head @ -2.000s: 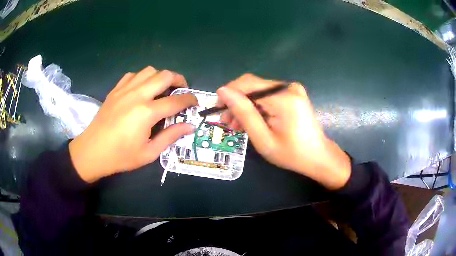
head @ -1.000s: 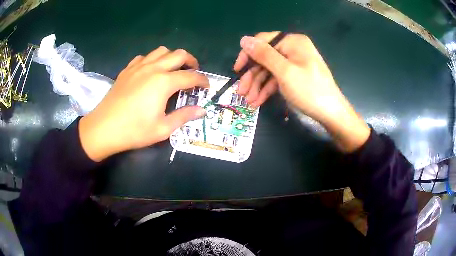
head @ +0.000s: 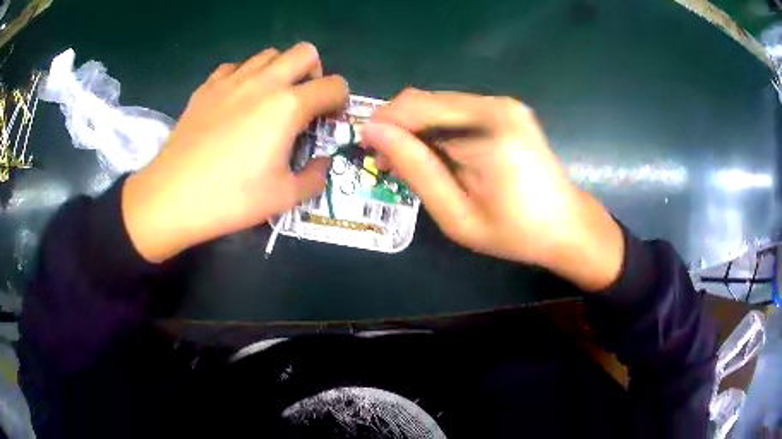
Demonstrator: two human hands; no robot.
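Note:
The white socket housing (head: 393,243) lies open on the dark green bench, partly covered by both hands. A green circuit board (head: 387,190) and a brass contact strip (head: 343,225) show inside it, with a dark green wire (head: 332,193) crossing. My left hand (head: 236,146) is on the housing's left side, its thumb and fingers at the rim and interior. My right hand (head: 480,163) is over the upper right; its thumb and finger pinch near a green wire. The slim black tool (head: 459,134) shows blurred within the right hand; its tip is hidden.
A clear plastic bag (head: 111,129) lies left of my left hand. Brass contact assemblies (head: 17,129) are heaped at the far left. The bench's front edge (head: 360,322) runs below the housing. A wire rack (head: 742,279) and clear plastic (head: 739,347) are at the right.
My right hand has come down and left, its fingertips now closer to my left hand over the housing. The black tool, clearly seen before, is now mostly hidden by the hand.

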